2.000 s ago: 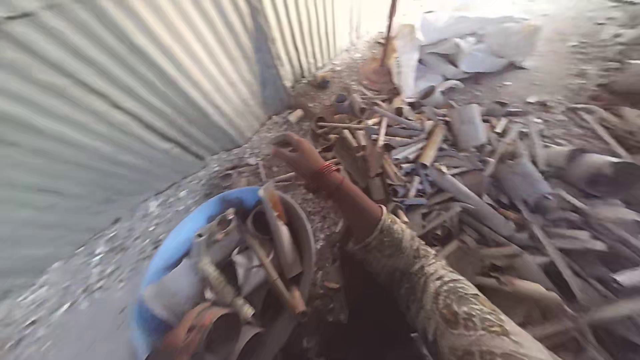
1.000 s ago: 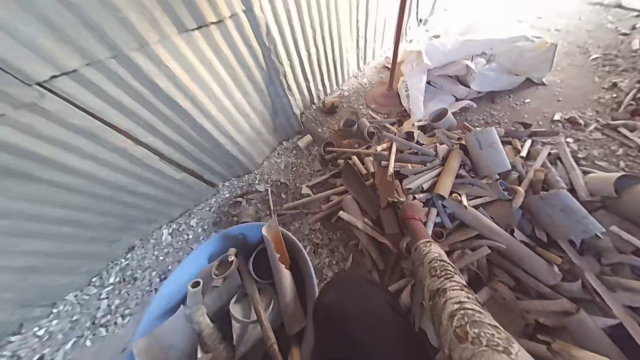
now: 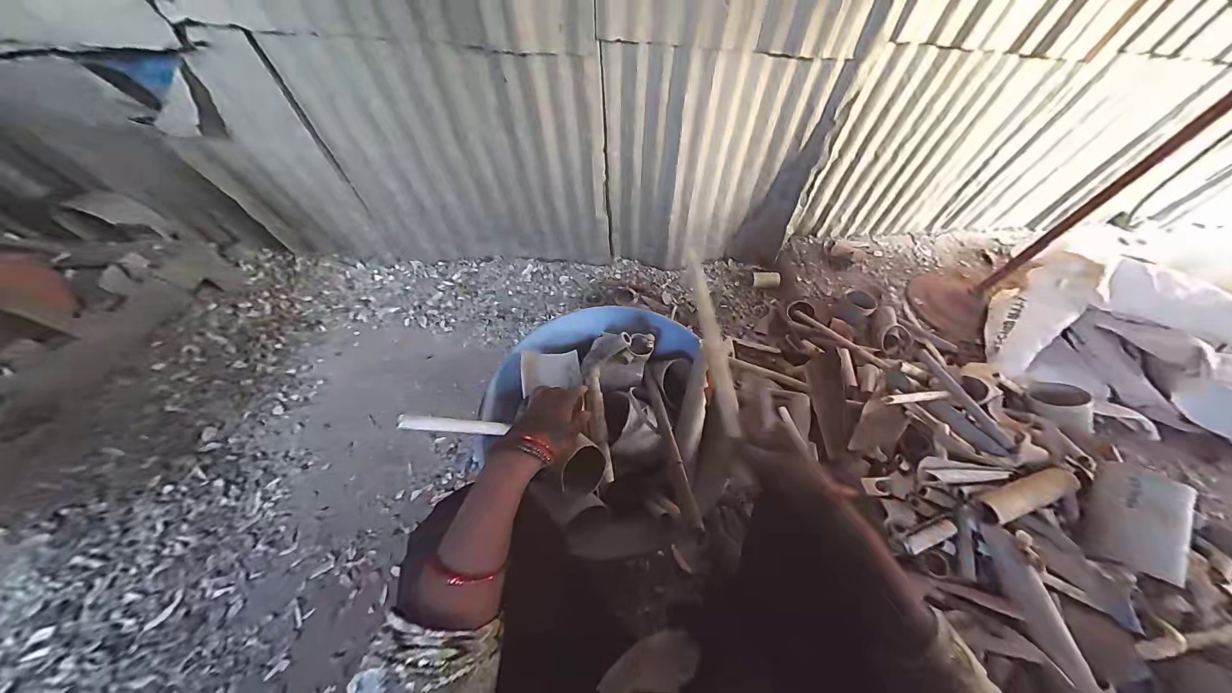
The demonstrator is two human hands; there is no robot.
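A blue tub [image 3: 553, 335] filled with scrap pipe pieces stands in front of me. My left hand [image 3: 551, 416] is over the tub's left side, at the pieces inside; a pale strip [image 3: 452, 424] sticks out leftward past the rim beside it. Whether the fingers grip anything is hidden. My right hand [image 3: 770, 438], blurred, is just right of the tub with a long pale pipe piece [image 3: 714, 346] rising from it. A short wide pipe [image 3: 583, 468] lies in the tub near my left wrist.
A heap of broken pipes [image 3: 1030, 493] spreads on the right. Behind the tub runs a corrugated metal wall [image 3: 481, 154]. A rusty pole on a round base [image 3: 948, 306] and white sacks [image 3: 1145, 337] stand at the right back. Pale chips [image 3: 125, 577] cover ground on the left.
My right hand has moved from the heap to beside the tub, with a long piece in it. My left hand has come into view over the tub. The view has swung left.
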